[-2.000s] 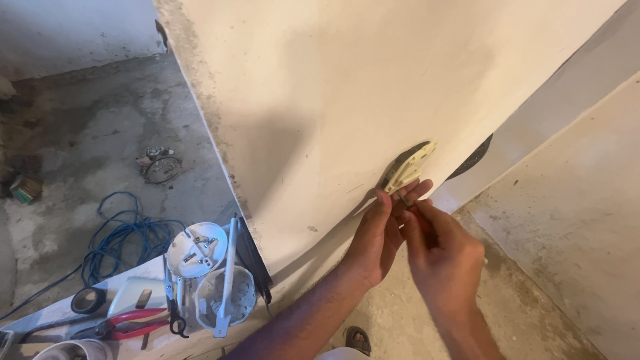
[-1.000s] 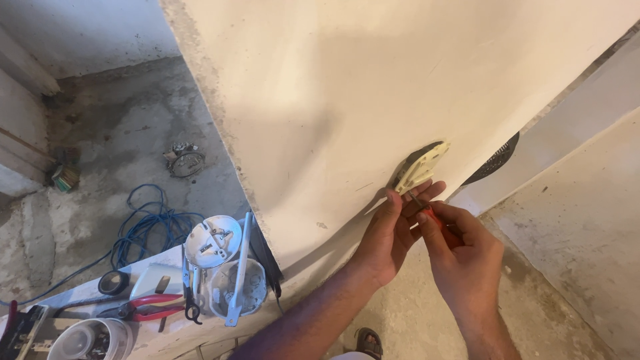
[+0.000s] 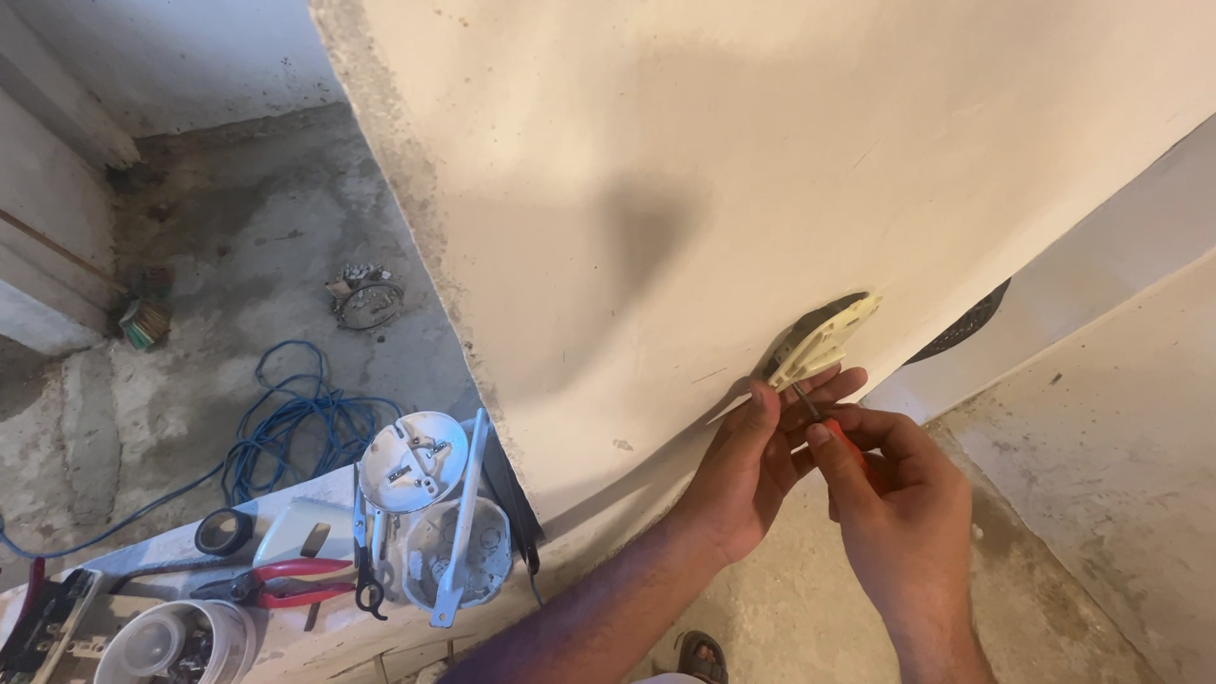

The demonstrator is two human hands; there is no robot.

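A cream plastic electrical fitting (image 3: 819, 348) stands at an angle in front of a dark round opening (image 3: 784, 334) in the plastered wall. My left hand (image 3: 750, 465) grips the fitting's lower edge, thumb on the near side and fingers behind. In my right hand (image 3: 888, 489) is a screwdriver (image 3: 841, 442) with a red handle. Its metal shaft points up and left to the fitting's lower edge, between the fingers of my left hand. The exact spot under the tip is hidden.
At lower left a ledge (image 3: 294, 622) holds red-handled pliers (image 3: 285, 579), black tape (image 3: 223, 532), scissors (image 3: 369, 570), a white tub (image 3: 228, 627), and round plastic boxes (image 3: 413, 461) with a pale bar across one. A blue cable (image 3: 294, 427) lies coiled beyond. A sandalled foot (image 3: 701, 655) shows below.
Both hands stay at the fitting, with the screwdriver still in my right hand. Its red handle shows more plainly than two seconds ago. The view has shifted slightly.
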